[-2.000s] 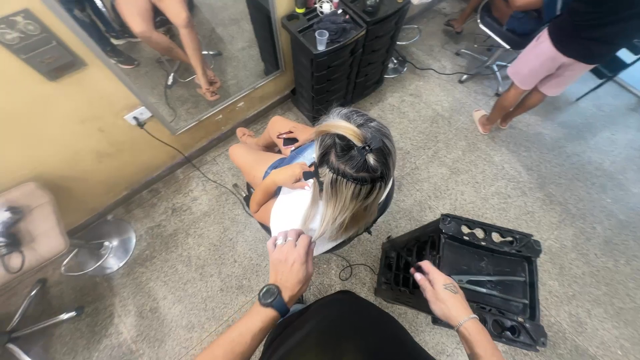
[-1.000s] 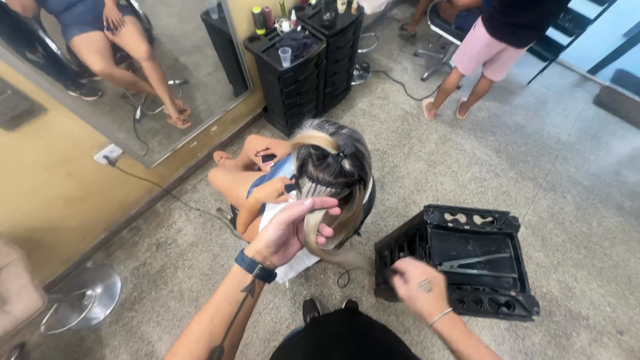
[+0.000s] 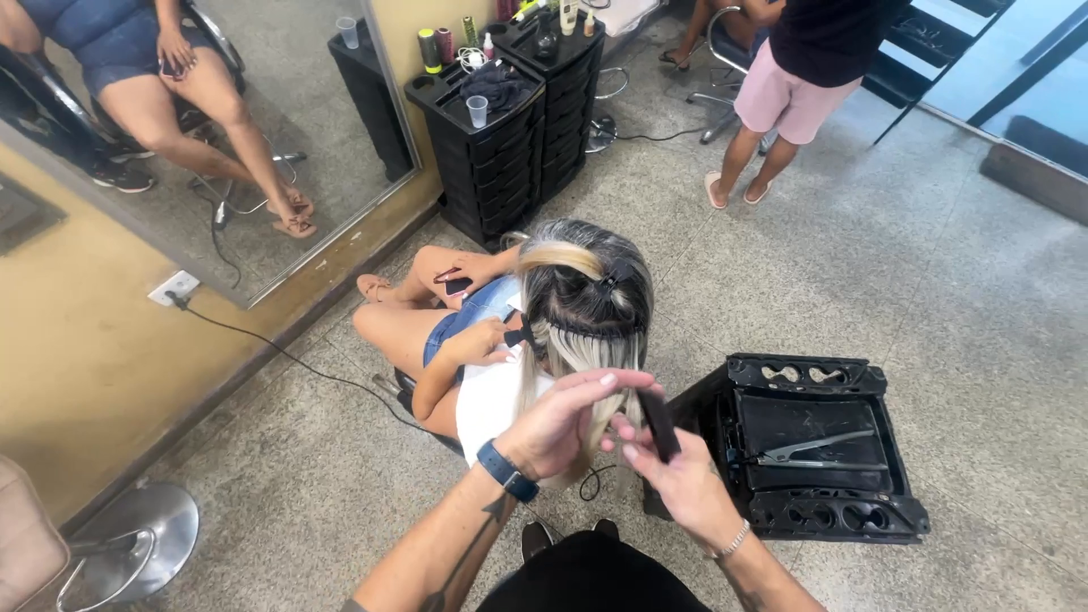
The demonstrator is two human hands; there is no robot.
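Note:
A seated person's grey and blonde hair (image 3: pixel 586 297) has its upper part held by a black hair clip (image 3: pixel 614 280). Below a dark row of attachments, blonde strands hang down. At those strands is my left hand (image 3: pixel 561 416), palm turned inward, fingers stretched to the right, with strands lying at its palm. My right hand (image 3: pixel 680 476) grips a dark comb (image 3: pixel 658 422) held near upright, close to my left fingertips. Another dark clip (image 3: pixel 518 334) is by the seated person's hand at the left side of the hair.
A black trolley (image 3: pixel 807 523) at my right carries a metal hair straightener or similar long-armed tool (image 3: pixel 820 450). Black drawer carts (image 3: pixel 480 183) stand by the mirror (image 3: pixel 289 102). A power cord (image 3: pixel 289 353) crosses the floor. A person in pink shorts (image 3: pixel 790 93) stands farther back; a stool base (image 3: pixel 140 535) is at left.
My right hand has moved from beside the trolley to the hair, and a dark comb now shows in it. My left hand was reaching lower at the white top two seconds ago.

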